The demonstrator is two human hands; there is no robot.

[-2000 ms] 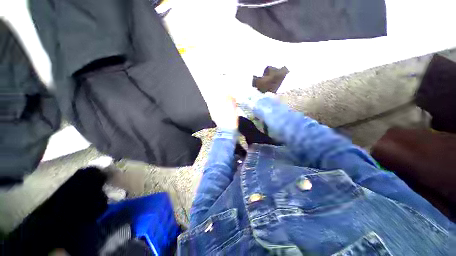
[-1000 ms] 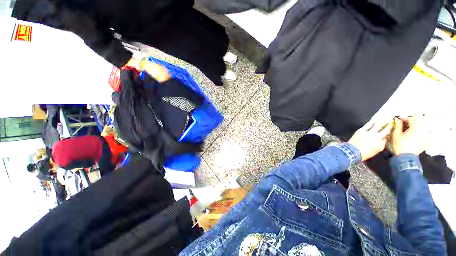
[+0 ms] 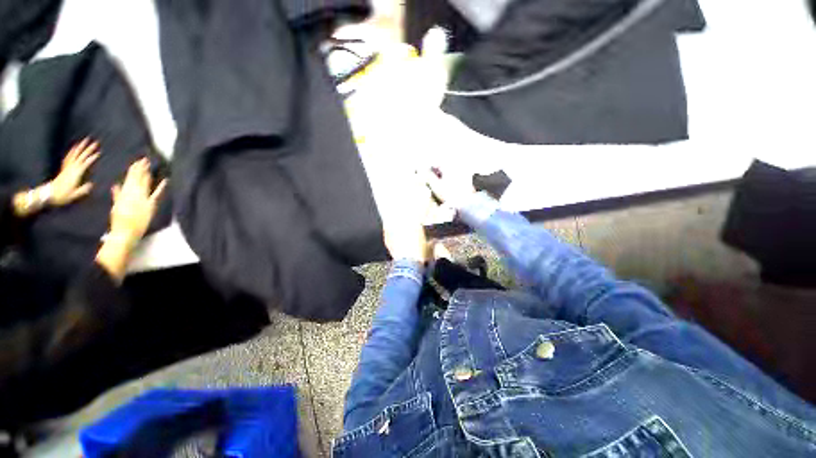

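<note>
My left hand (image 3: 405,236) and my right hand (image 3: 452,191) are close together at the front edge of the white table (image 3: 582,170). Both are pale, overexposed and partly lost against the white. A tiny dark spot shows at my right fingertips; whether it is a held part cannot be told. A large dark grey garment (image 3: 259,188) lies left of my hands and hangs over the edge. A small black scrap (image 3: 491,183) lies just right of my right hand.
Another person's two hands (image 3: 132,204) rest on a dark garment (image 3: 85,116) at left. A dark piece with a pale curved line (image 3: 573,107) lies at the back. A blue crate (image 3: 264,420) stands on the floor (image 3: 335,344). Dark cloth (image 3: 774,219) is at right.
The view has swung back from the crates and floor to the table. My hands stay close together. Another person's hands now show flat on the garment at left.
</note>
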